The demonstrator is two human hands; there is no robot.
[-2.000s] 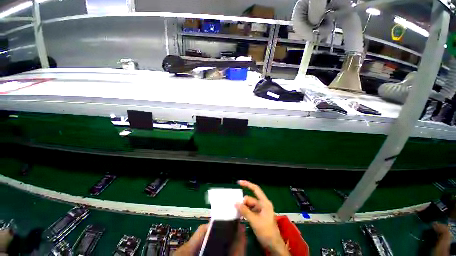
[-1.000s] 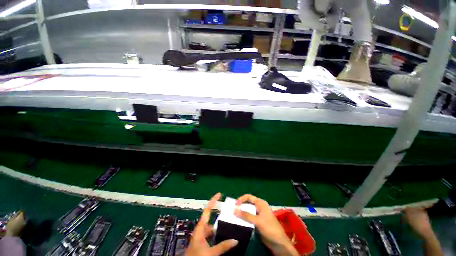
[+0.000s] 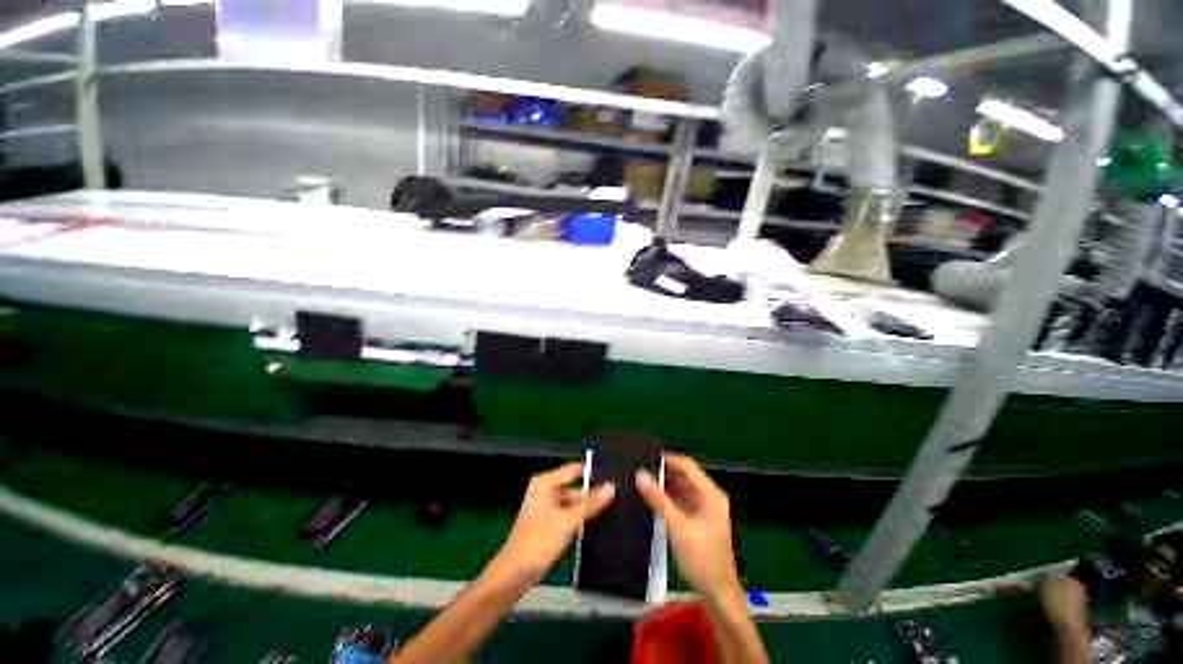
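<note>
A flat matte black adhesive sheet is held upright in front of me, over the white rail and conveyor. White backing paper shows along its right edge and thinly on its left. My left hand grips its left edge, thumb on the black face. My right hand grips its right edge, thumb also on the face. Both hands are bare. A red bin sits just below, partly behind my right forearm and cut off by the bottom edge.
Phone units lie on the green bench at lower left, others on the conveyor. Several black sheets hang on the shelf edge. A slanted white post stands at right. Another person's hand is at lower right.
The black sheet has been raised and straightened, both hands now at its sides. The white paper that covered its top is no longer there. The view has tilted up.
</note>
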